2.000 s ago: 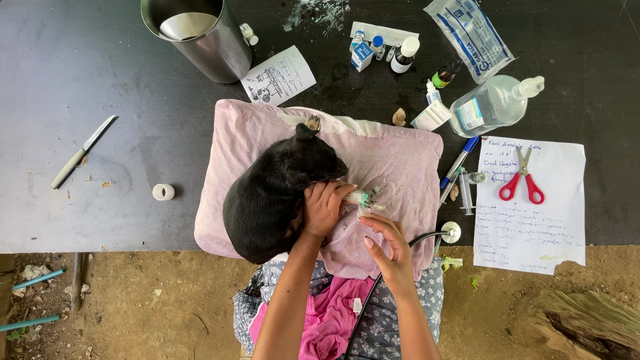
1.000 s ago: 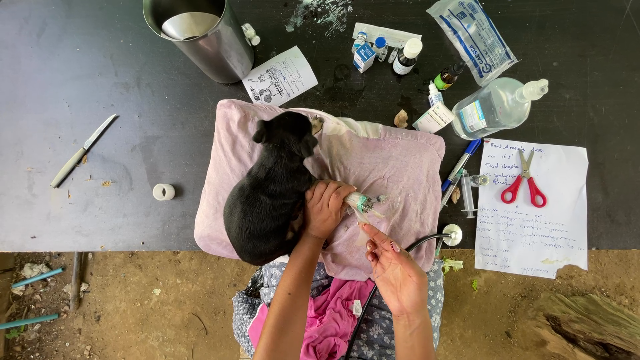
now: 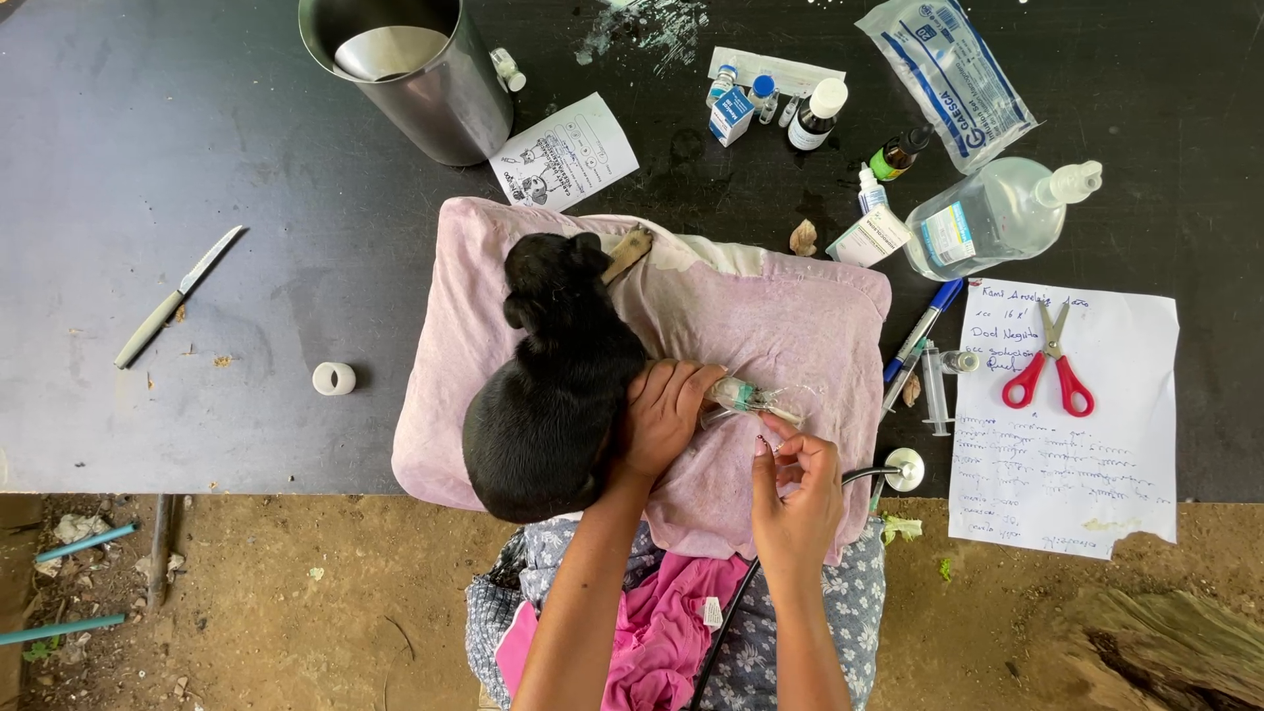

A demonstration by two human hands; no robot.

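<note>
A small black puppy (image 3: 558,395) lies on a pink cloth-covered cushion (image 3: 780,316), its head toward the top and one tan paw stretched out. My left hand (image 3: 667,410) is closed around one of its legs, just behind a wrapped part with a green-and-clear catheter dressing (image 3: 739,395). Clear tape or film sticks out around that dressing. My right hand (image 3: 800,474) is at the dressing's outer end, thumb and index finger apart, the index fingertip close to it; whether it touches is not plain.
Around the cushion are a metal container (image 3: 444,109), a knife (image 3: 178,296), a tape roll (image 3: 334,378), medicine bottles (image 3: 815,117), a large pump bottle (image 3: 987,222), pens (image 3: 918,331), a syringe (image 3: 934,390), a stethoscope head (image 3: 905,469) and red scissors (image 3: 1049,370) on a written sheet (image 3: 1066,474).
The puppy's head has turned away from my hands, toward the upper left. My right hand has shifted, its index fingertip now by the end of the dressing. My left hand stays on the leg.
</note>
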